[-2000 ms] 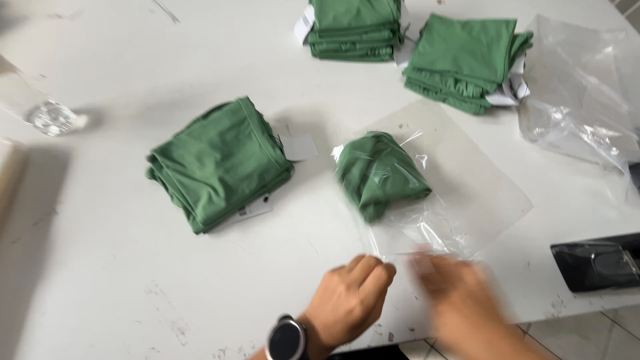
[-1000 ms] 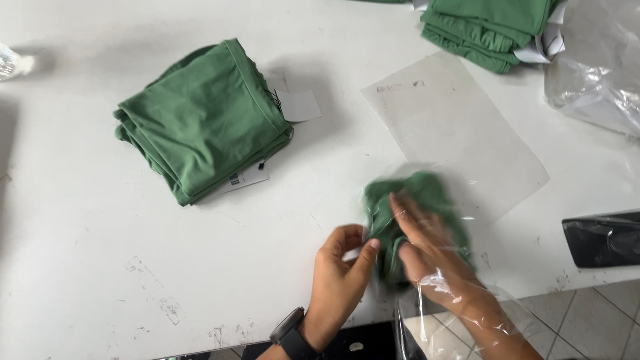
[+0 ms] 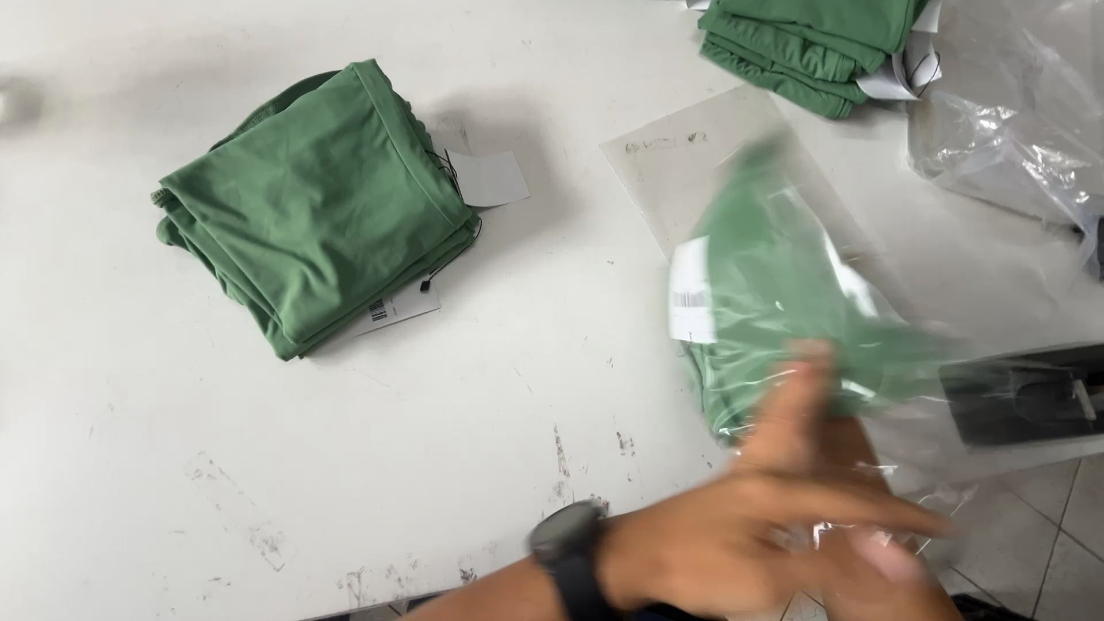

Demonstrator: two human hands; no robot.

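A green folded garment with a white barcode tag (image 3: 692,293) lies inside a clear plastic bag (image 3: 776,328) right of the middle, blurred by motion. My left hand (image 3: 759,526), with a dark watch (image 3: 569,535) on its wrist, reaches across with fingers spread at the bag's lower part. Beneath and behind it is my right hand (image 3: 880,561), mostly covered and blurred; whether it grips the plastic is not clear. A stack of folded green garments (image 3: 310,207) with white tags rests to the left, touched by neither hand.
Another green stack (image 3: 811,43) is at the top right, beside crumpled clear plastic (image 3: 1009,129). A flat clear bag (image 3: 673,155) lies partly under the bagged garment. A black object (image 3: 1018,397) sits near the right edge of the white table (image 3: 414,483). Tiled floor shows below.
The green garment has spread out within the plastic, and its white tag now shows. My left hand has crossed to the right over my right hand. The view has shifted.
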